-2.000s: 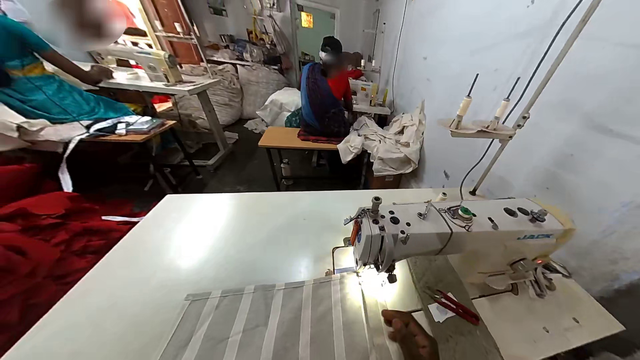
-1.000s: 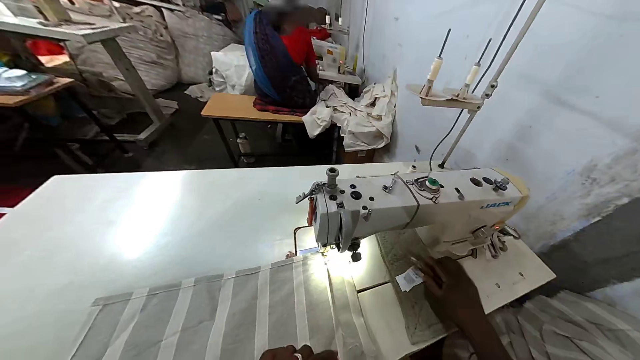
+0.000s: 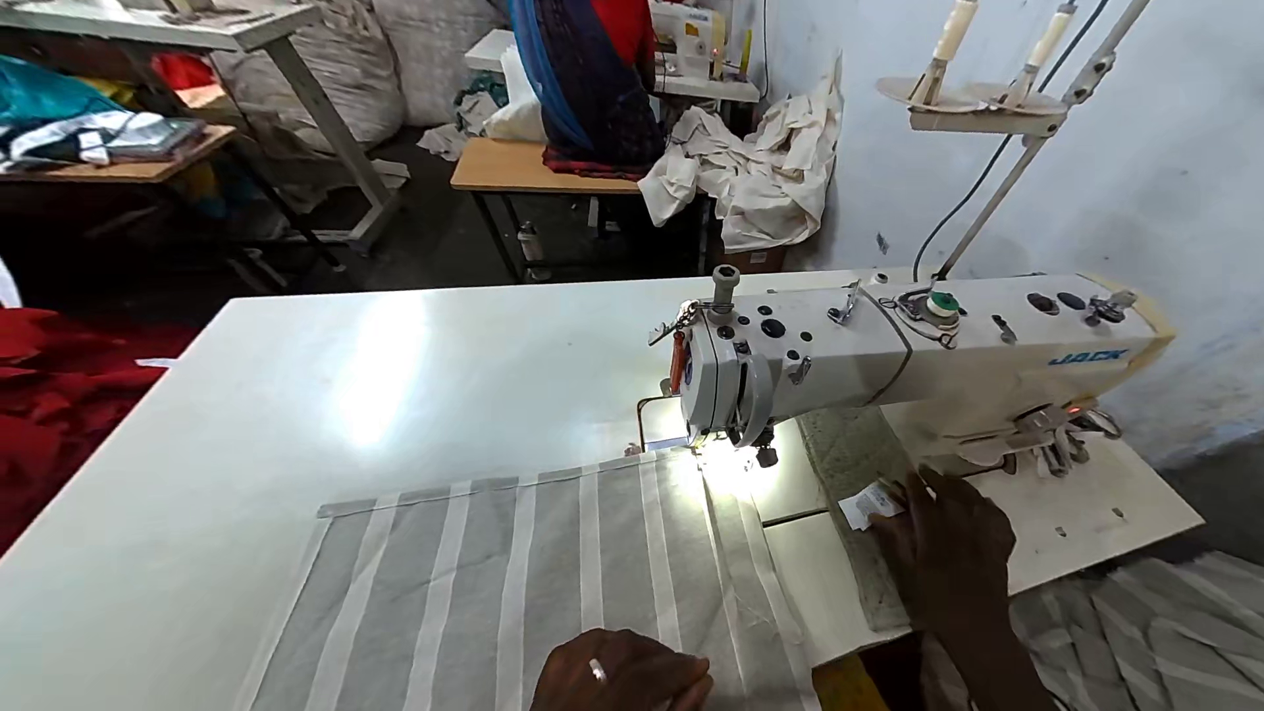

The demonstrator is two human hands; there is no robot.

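A grey and white striped cloth (image 3: 474, 583) lies on the white table, its top right part under the needle area of a Jack sewing machine (image 3: 820, 346), whose lamp shines on it. My left hand (image 3: 622, 671), with a ring on one finger, rests on the cloth near the bottom edge, its fingers curled; whether it pinches the cloth cannot be told. My right hand (image 3: 943, 543) is at a small white label (image 3: 871, 505) on the grey-green pad (image 3: 859, 464) beside the machine bed, fingertips at the label's right edge. Whether they grip it is unclear.
A thread stand (image 3: 987, 109) with cones rises behind the machine. More striped cloth (image 3: 1155, 632) lies at the lower right. Red cloth (image 3: 69, 415) is heaped at the left. Beyond the table, a person (image 3: 602, 89) sits on a wooden bench (image 3: 504, 168) beside heaped cream cloth (image 3: 760, 178).
My right hand has moved from the cloth's right edge to the pad and label. My left hand has come into view on the cloth. The red-handled tool seen earlier on the pad no longer shows.
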